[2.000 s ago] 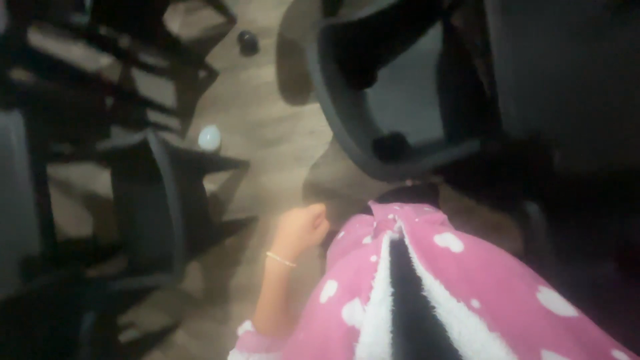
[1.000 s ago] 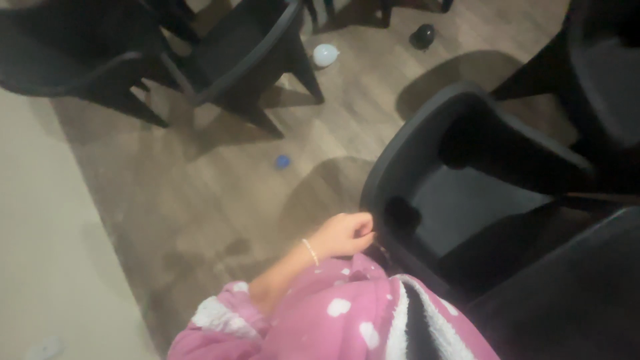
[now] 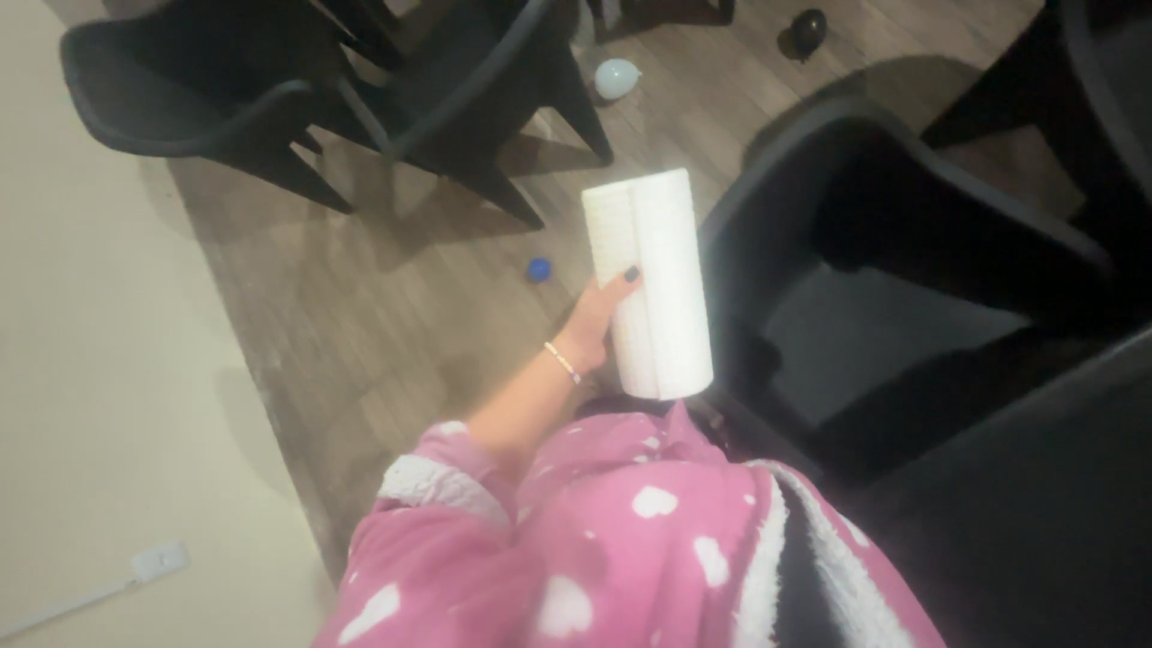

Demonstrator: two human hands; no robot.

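My left hand (image 3: 598, 324), with a beaded bracelet at the wrist, holds a white paper towel roll (image 3: 652, 288). The thumb, its nail painted dark, lies across the near face of the roll, and the other fingers are hidden behind it. The roll stands nearly upright in the view, tilted slightly, in front of my pink robe (image 3: 585, 531) with white hearts. Beside the roll, on the right, is a black plastic armchair (image 3: 810, 171). My right hand is out of view.
More black chairs (image 3: 450, 108) stand at the upper left. On the wood-look floor (image 3: 378, 324) lie a blue ball (image 3: 539, 269), a pale balloon (image 3: 616, 79) and a black balloon (image 3: 808, 32). A cream wall (image 3: 117, 360) with a white outlet box (image 3: 160, 561) runs along the left.
The paper towel roll is now in my left hand; neither earlier frame shows it, and the hand appeared closed there. The view has shifted, bringing the wall in at the left.
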